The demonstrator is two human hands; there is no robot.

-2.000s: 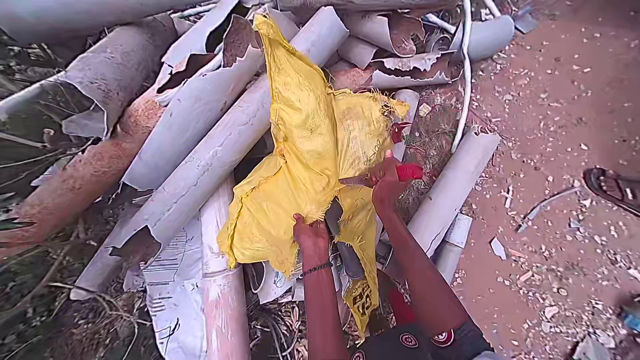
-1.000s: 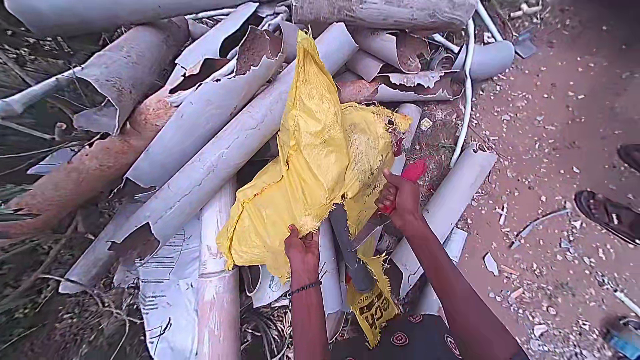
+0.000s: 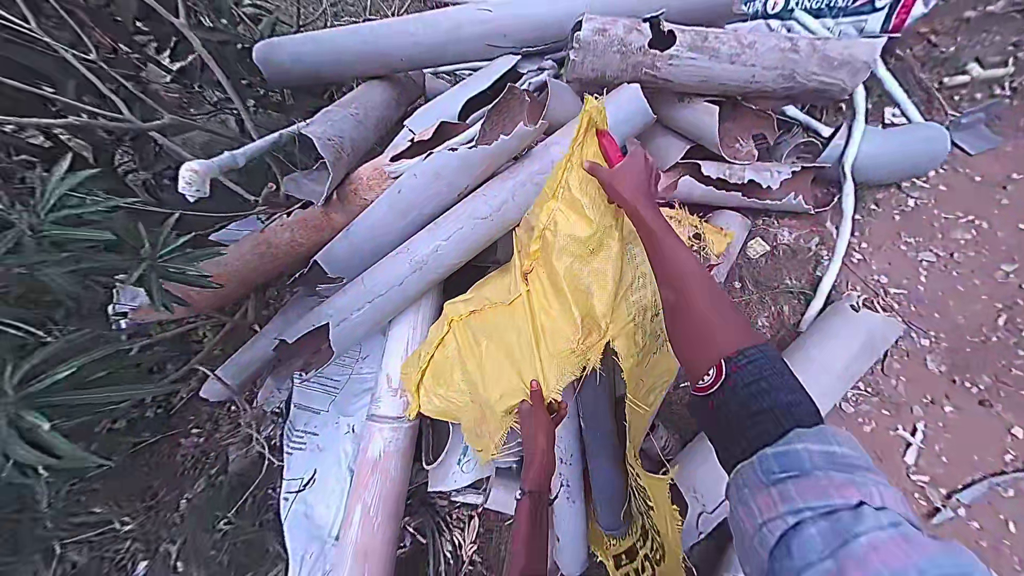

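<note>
A torn yellow woven plastic sack (image 3: 560, 304) with frayed edges lies over a heap of broken pipes. My left hand (image 3: 540, 424) pinches the sack's lower frayed edge. At the sack's upper tip, my right hand (image 3: 628, 180) is closed round a red handle (image 3: 610, 148); the rest of that tool is hidden, so its kind cannot be told. Below the sack's torn edge a dark grey pipe (image 3: 604, 448) shows, with a yellow printed strip of sack (image 3: 640, 528) beside it.
Long grey pipes (image 3: 472, 232), some broken open, cross behind the sack. A white bent tube (image 3: 844, 216) runs down at the right. Green plants (image 3: 48, 400) and dry twigs stand at the left. Reddish bare ground (image 3: 952, 320) with scattered chips lies at the right.
My right hand, with the red handle in it, has moved from the sack's right side up to its top tip. My left hand still holds the lower edge. The view has shifted left.
</note>
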